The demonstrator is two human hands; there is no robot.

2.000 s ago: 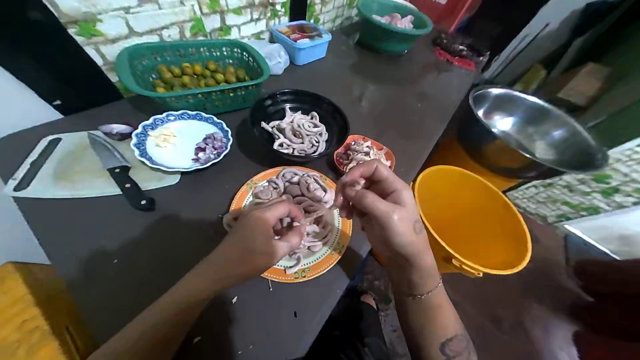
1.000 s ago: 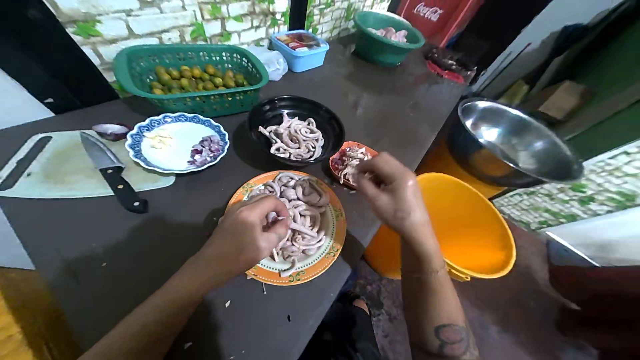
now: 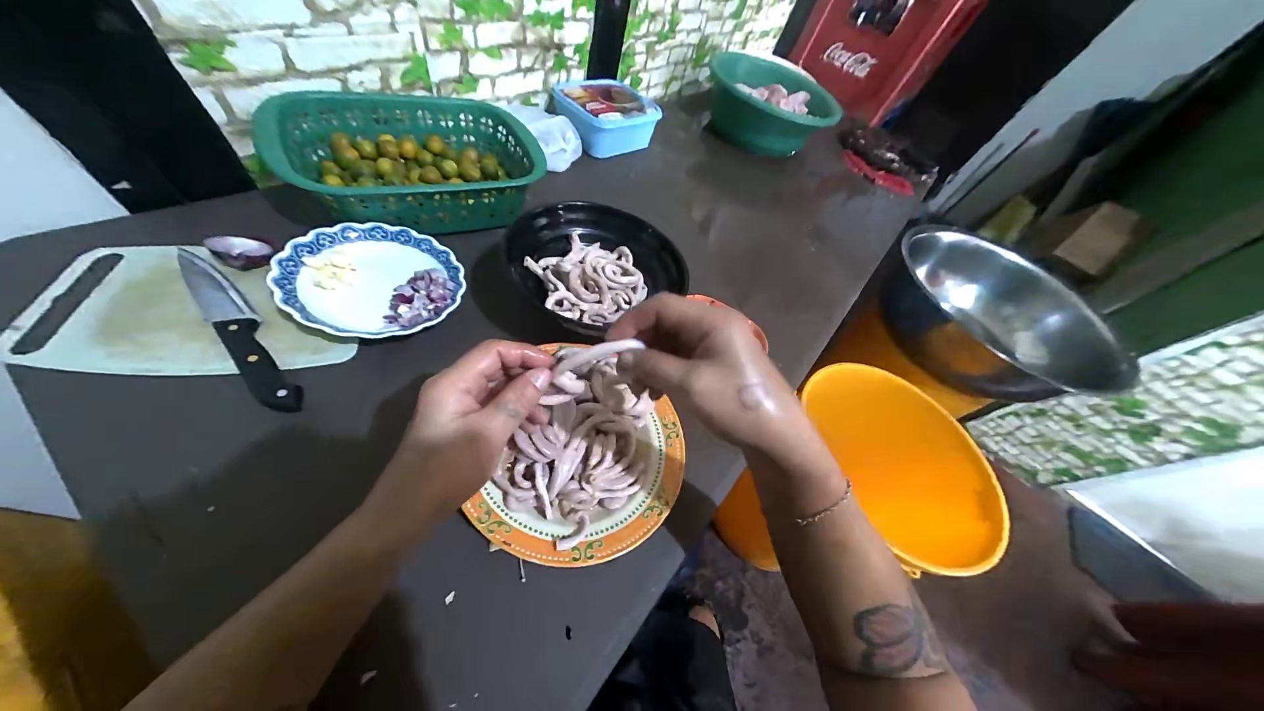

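Pale, tube-like pieces that look like intestine (image 3: 583, 454) are heaped on an orange-rimmed plate (image 3: 612, 550) near the table's edge. One strip (image 3: 602, 352) is stretched above the heap, its right end pinched between the thumb and finger of my right hand (image 3: 706, 370). At the strip's left end, my left hand (image 3: 484, 405) grips it with curled fingertips. Just behind, a black bowl (image 3: 667, 237) holds more such pieces. A small orange dish (image 3: 752, 331) is mostly hidden behind my right hand.
A knife (image 3: 237, 336) lies on a cutting board (image 3: 128, 326) beside a halved onion (image 3: 239, 251) and a blue-rimmed plate (image 3: 346, 237) of chopped onion. Behind stand a green basket (image 3: 425, 205) of small citrus fruits, a blue tub (image 3: 617, 133) and a green basin (image 3: 765, 123). Right are a yellow bucket (image 3: 908, 464) and metal bowl (image 3: 1017, 316).
My right hand has come from beside the small orange dish back over the plate. A strip is now stretched between both hands.
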